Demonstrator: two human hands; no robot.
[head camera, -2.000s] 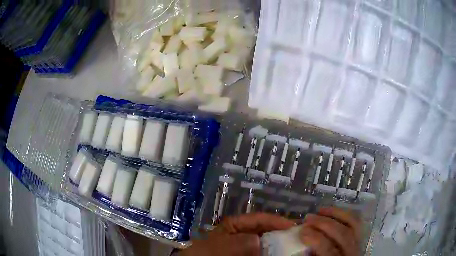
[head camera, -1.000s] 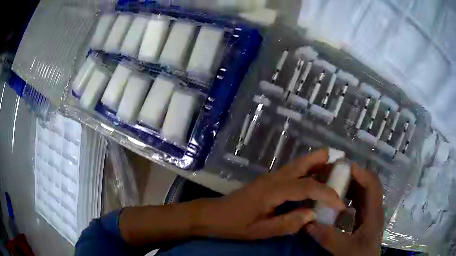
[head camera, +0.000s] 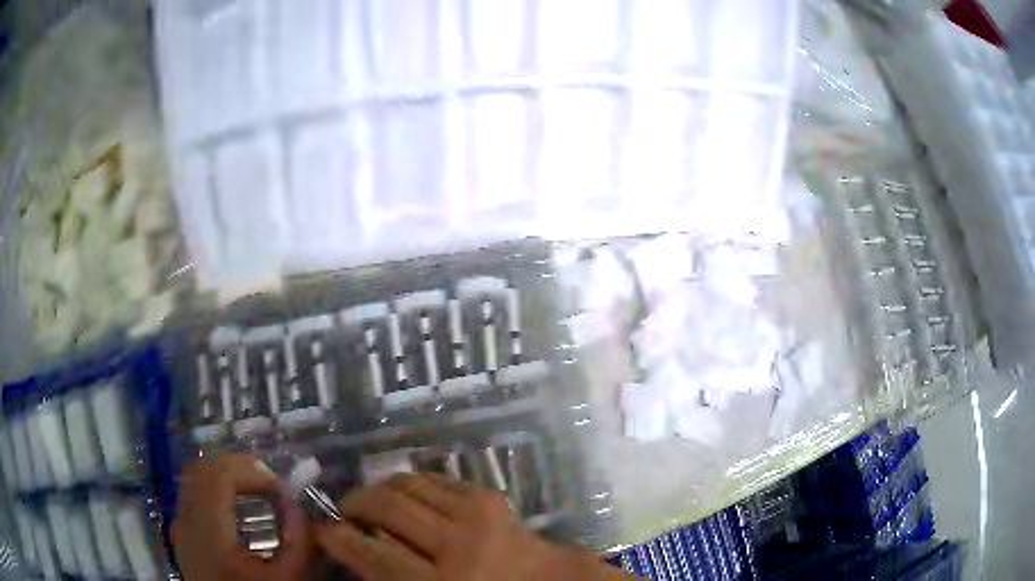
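My left hand (head camera: 233, 511) is at the lower left, over the near edge of the clear parts tray (head camera: 465, 417), with a small pale fitting (head camera: 304, 472) at its fingertips. My right hand (head camera: 437, 524) is beside it, its fingers closed on a slender silvery part (head camera: 324, 503) that points towards the pale fitting. Whether the two pieces touch is too blurred to tell. Slender white and silvery parts (head camera: 428, 344) stand in the tray's far row. More lie in the near row, partly hidden by my hands.
A large white pocketed tray (head camera: 409, 148) lies beyond. Thin white pieces (head camera: 704, 340) are heaped right. A second clear parts tray (head camera: 908, 272) and white trays (head camera: 999, 136) are far right. The blue-edged tray (head camera: 157, 426) and foam blocks (head camera: 97, 250) are left. Blue trays (head camera: 704, 553) are lower right.
The view has swung right, bringing the white heap and second clear tray into sight. The white block seen at my hands earlier no longer shows; a pale fitting and slender part are there now.
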